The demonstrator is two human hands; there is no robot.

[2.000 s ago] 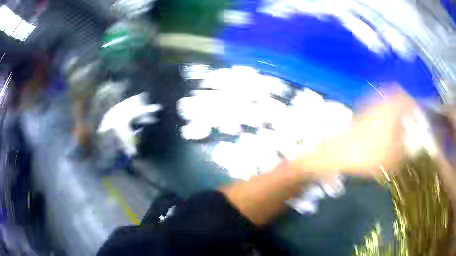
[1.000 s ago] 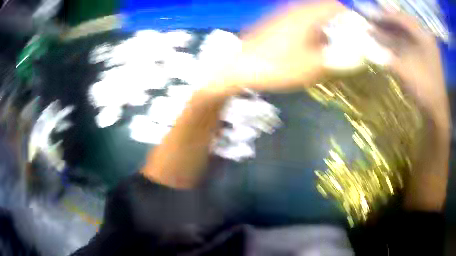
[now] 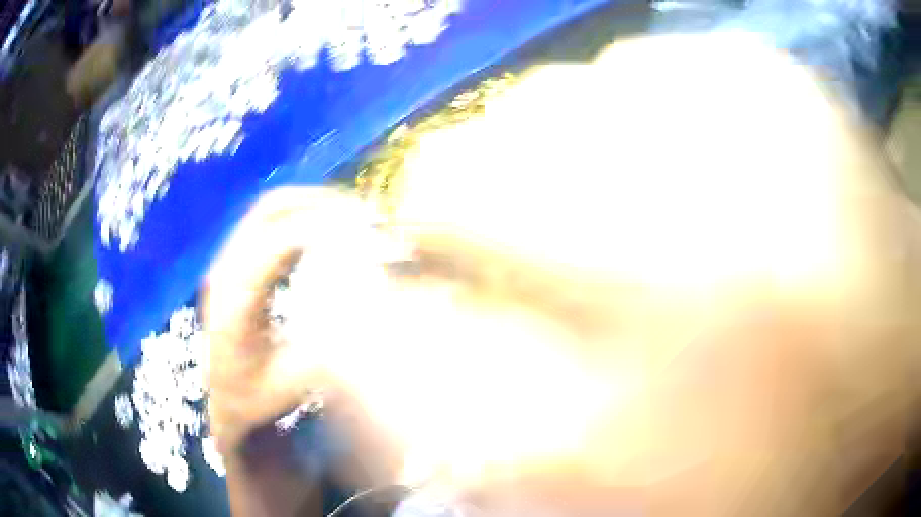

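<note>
My left hand [image 3: 237,348] fills the lower left centre, large, close and overexposed, its fingers curled around a white housing [image 3: 286,303] whose jagged edges show between the fingers. My right hand [image 3: 656,192] covers the right half, washed out, its fingertips close to the left hand. Glare hides whether the right hand touches or grips anything. Brass terminals [image 3: 389,167] show in a strip behind the right hand. Loose white housings [image 3: 167,394] lie in a pile left of my left hand.
A blue sheet [image 3: 192,242] runs diagonally beyond the hands, with a wide pile of white pieces [image 3: 192,91] on it. A clear crumpled bag [image 3: 838,30] lies at the upper right. A small green item [image 3: 35,449] is at the lower left edge.
The view has turned and the hands now appear much larger and closer. The blue sheet and the loose housings now lie further left in the picture. The brass heap is mostly covered.
</note>
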